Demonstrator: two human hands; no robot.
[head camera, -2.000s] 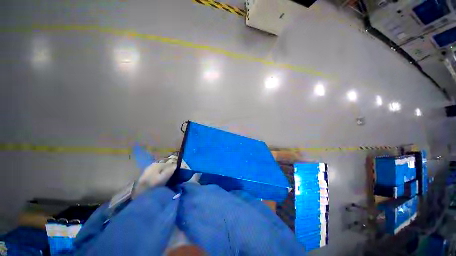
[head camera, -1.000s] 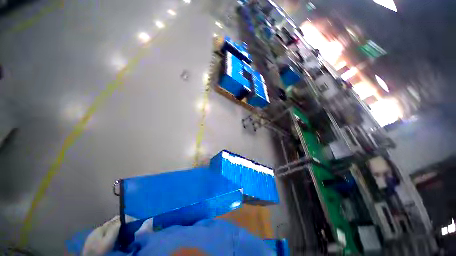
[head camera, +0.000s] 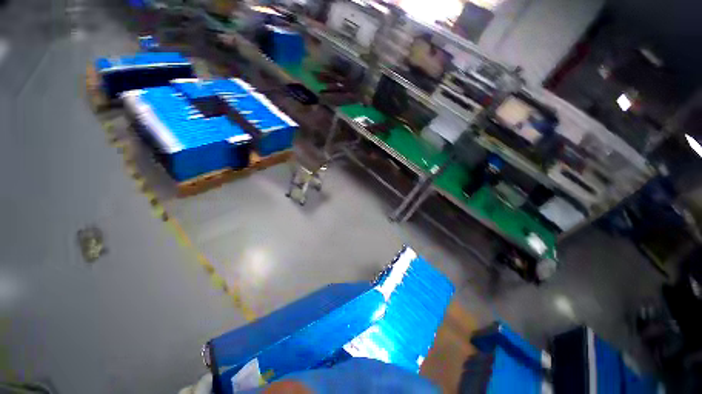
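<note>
A long blue power module (head camera: 296, 319) is held at chest level, its dark end with a metal loop at the left. A white label (head camera: 246, 375) shows on its side. A sliver of white glove (head camera: 198, 385), apparently my left hand, is at the module's left end, mostly cut off by the bottom edge. My right hand is not visible. Behind the held module stands a row of blue modules (head camera: 416, 304) with white-labelled ends, beside a bare tan base (head camera: 449, 346).
More modules (head camera: 512, 365) stand at the lower right. Another pallet (head camera: 208, 183) bears blue module rows at the upper left, near a small stool (head camera: 305, 185). Green-topped benches (head camera: 400, 146) with instrument shelves run diagonally. A yellow floor line (head camera: 185, 241) passes on the left.
The view has swung rightward, bringing the benches and far pallet closer. The held module remains in front of me, and its gloved end has moved towards the bottom edge.
</note>
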